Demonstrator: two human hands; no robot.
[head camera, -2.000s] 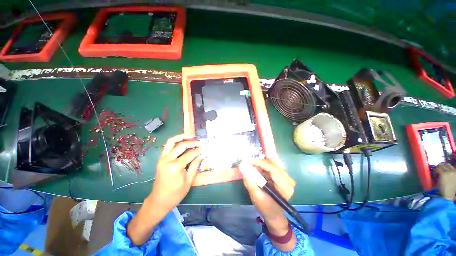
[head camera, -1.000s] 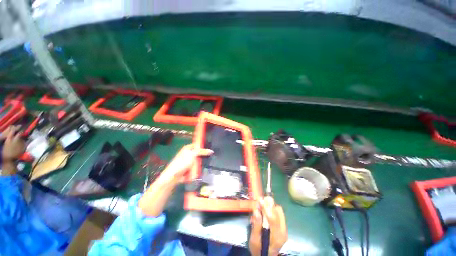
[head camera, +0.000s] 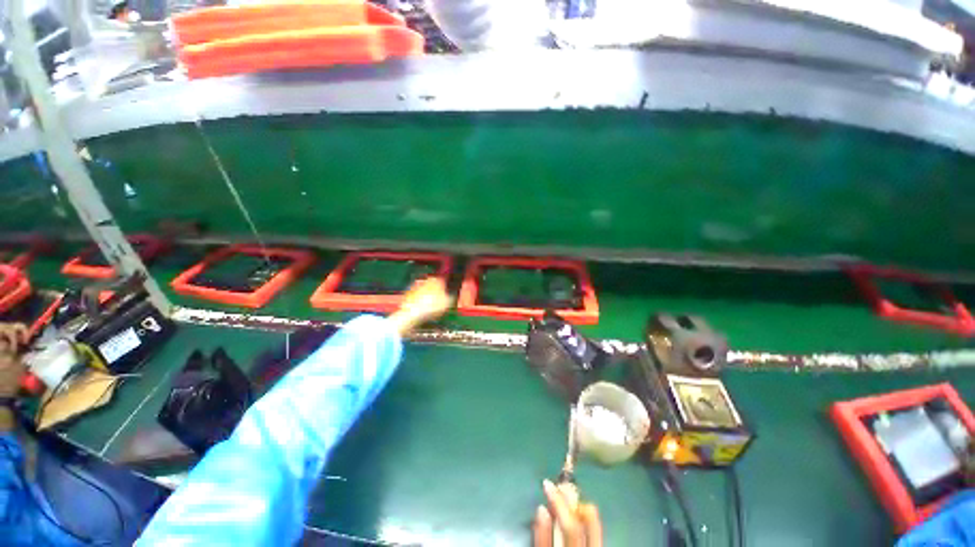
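My left hand (head camera: 426, 303) reaches out over the belt's near edge, between two orange-red framed units: one on its left (head camera: 383, 282) and one on its right (head camera: 529, 290). Its fingers are small and blurred, so whether it grips a frame is unclear. My right hand (head camera: 568, 519) is at the bottom edge, partly cut off, and holds the soldering iron (head camera: 571, 454) upright. The iron's tip is beside the left rim of the whitish cup (head camera: 612, 423).
The iron stand (head camera: 685, 344) and square sponge tray (head camera: 700, 404) are right of the cup. A black fan (head camera: 557, 349) stands behind it. Another framed unit (head camera: 909, 440) is at right, by a blue sleeve. A black fan (head camera: 203, 399) is at left; another person's hand shows far left.
The framed unit in front of me has left the near bench, and a framed unit now lies on the belt ahead. My left hand has moved forward. The view has tilted up.
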